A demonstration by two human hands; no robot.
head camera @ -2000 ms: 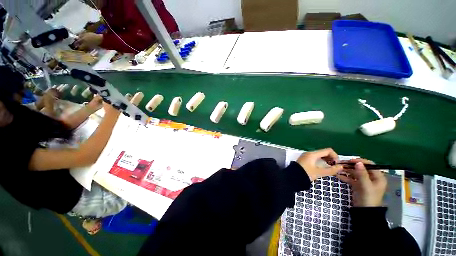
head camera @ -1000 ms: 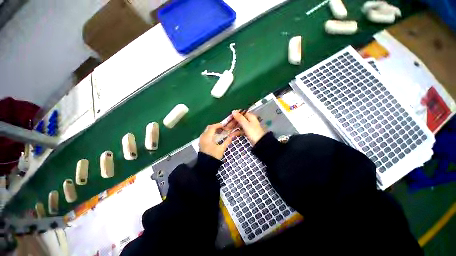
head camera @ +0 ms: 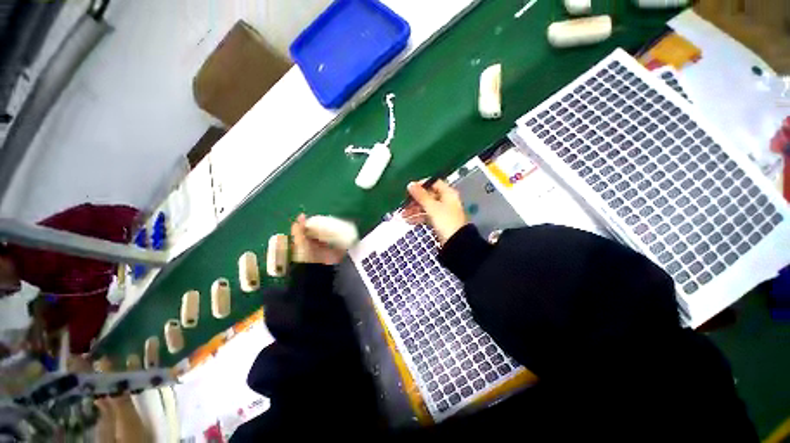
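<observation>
My left hand (head camera: pixel 309 246) is over the green belt, blurred, with its fingers at the left end of a cream plastic housing (head camera: pixel 336 230), which is also blurred. My right hand (head camera: pixel 440 208) is above the top end of the label sheet, its fingers closed on a thin dark tool, likely tweezers (head camera: pixel 423 187). The tool's tip is too small to make out. The label sheet (head camera: pixel 437 316) has a grid of dark labels and a blank strip at its top end. It lies on a grey work plate (head camera: pixel 485 197) with yellow-orange tape (head camera: pixel 400 353) along its edge.
Several cream housings (head camera: pixel 220 297) stand in a row on the green belt (head camera: pixel 433 121). A housing with a white cord (head camera: pixel 373 166) lies beyond my hands. Spare label sheets (head camera: pixel 650 173) are at right, a blue tray (head camera: pixel 349 50) beyond the belt. A person's red sleeve (head camera: pixel 82 303) is far left.
My hands were together over the label sheet. My left hand has moved left over the belt to a housing; my right hand stays near the sheet's top. The camera view has shifted and turned.
</observation>
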